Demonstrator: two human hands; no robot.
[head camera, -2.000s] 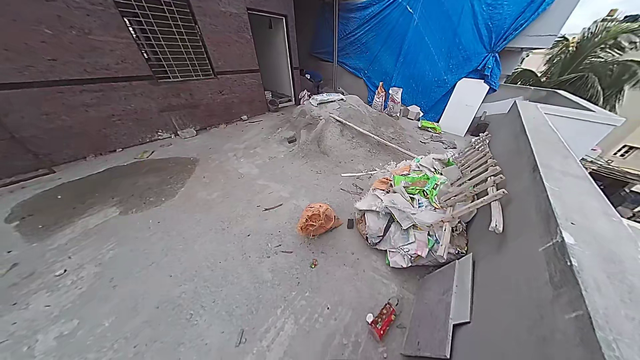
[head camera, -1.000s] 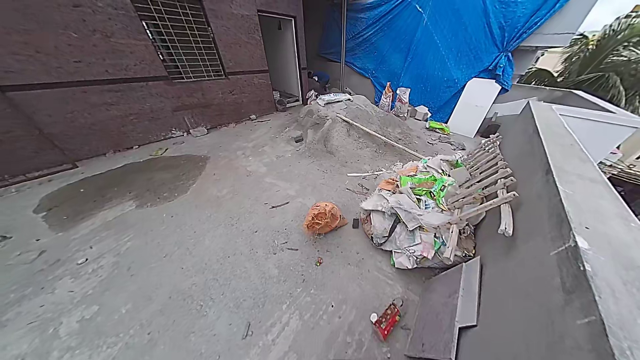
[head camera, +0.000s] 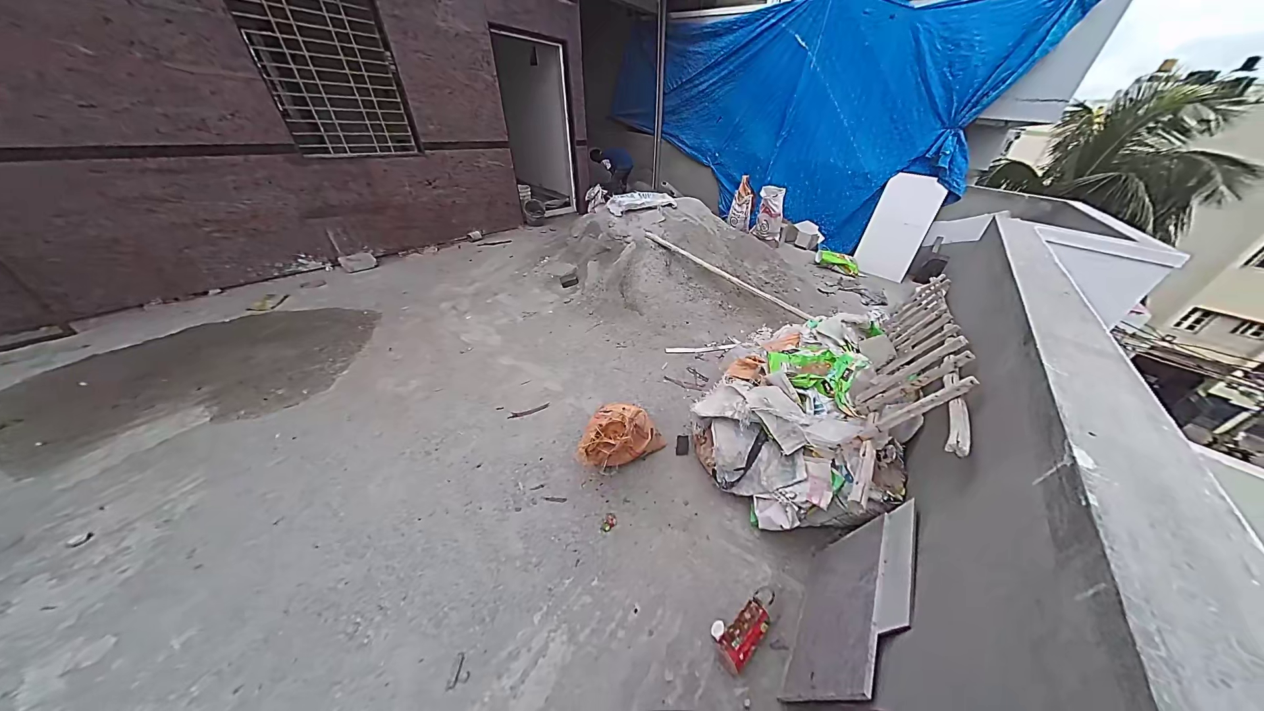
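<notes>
Neither my left hand nor my right hand shows in the head view. An orange sack bundle (head camera: 619, 435) lies on the concrete floor at the middle. Right of it rests a large heap of crumpled white, green and orange sacks (head camera: 790, 425). Several rough wooden sticks (head camera: 923, 360) lean at its right side against the parapet. Nearer the camera are a small red printed packet (head camera: 743, 632) and flat grey slabs (head camera: 839, 617) at the parapet's foot. Behind the heap, a long pole (head camera: 726, 275) lies across a pile of sand (head camera: 652, 262).
A low parapet (head camera: 1106, 425) runs along the right. At the back hang a blue tarpaulin (head camera: 790, 89) and, beside it, a leaning white board (head camera: 901, 227). A person (head camera: 616, 166) bends near the doorway (head camera: 533, 114). A damp patch (head camera: 197, 365) darkens the floor at left.
A bent-over person in dark blue now shows more plainly near the doorway. The floor objects have not plainly moved.
</notes>
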